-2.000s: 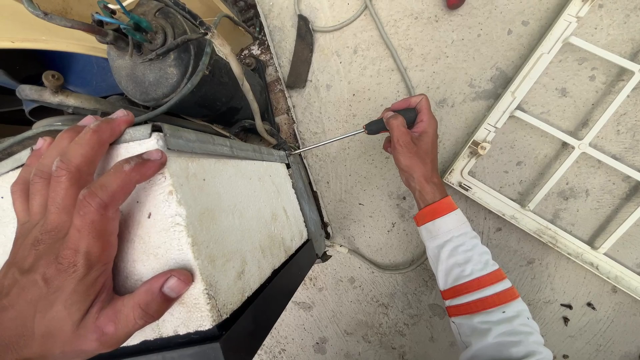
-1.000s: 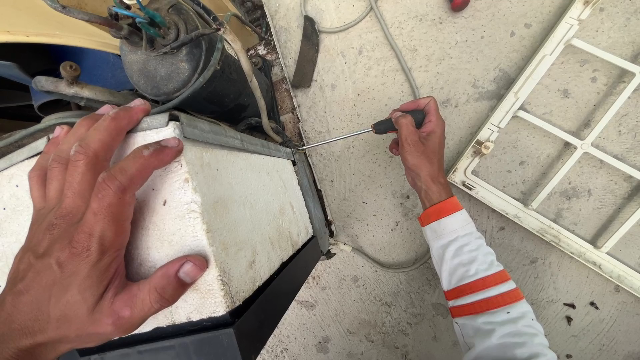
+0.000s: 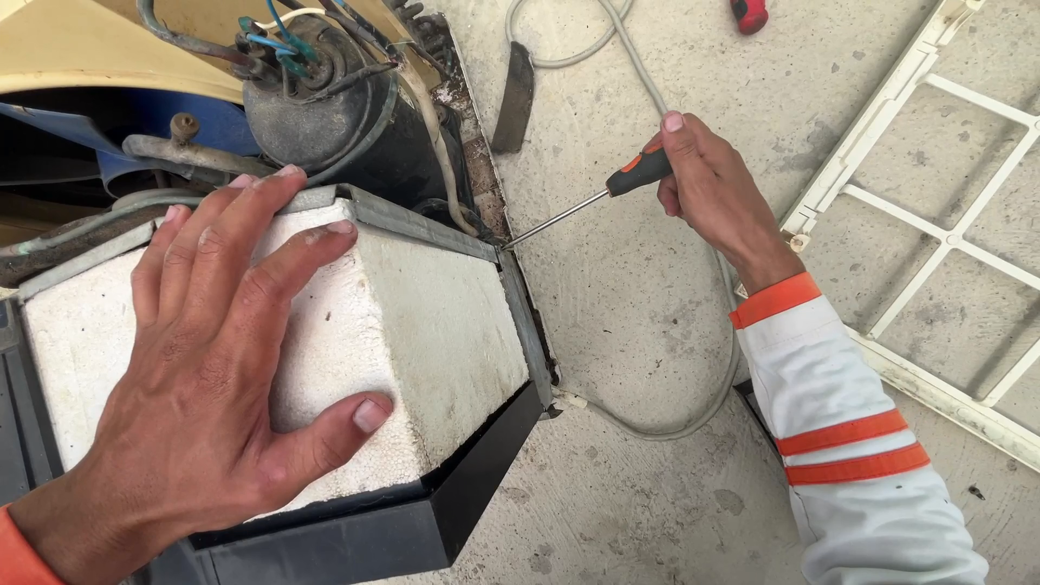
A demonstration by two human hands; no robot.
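Observation:
My left hand (image 3: 219, 357) lies spread over a white foam block (image 3: 447, 325), its fingertips near the grey metal edging strip (image 3: 422, 227). The block sits in a black housing (image 3: 325, 544). In my right hand (image 3: 715, 187) is a screwdriver (image 3: 639, 171) with a black and orange handle. Its tip meets the corner of the metal strip, at the edge of the unit; what exactly it touches there is too small to tell. Beyond the block stands a black compressor (image 3: 309, 122) with blue and green wires on top and copper-like tubing around it.
A grey cable (image 3: 650, 435) loops over the concrete floor (image 3: 609, 325). On the right lies a cream plastic grille (image 3: 946, 240). A dark strip (image 3: 513, 97) and a red-handled object (image 3: 748, 15) rest at the top. Blue fan blades (image 3: 146, 130) show inside the unit at the left.
The screwdriver tip stays at the same corner while the view shifts slightly. Part of a dark object has come into view beside my right sleeve.

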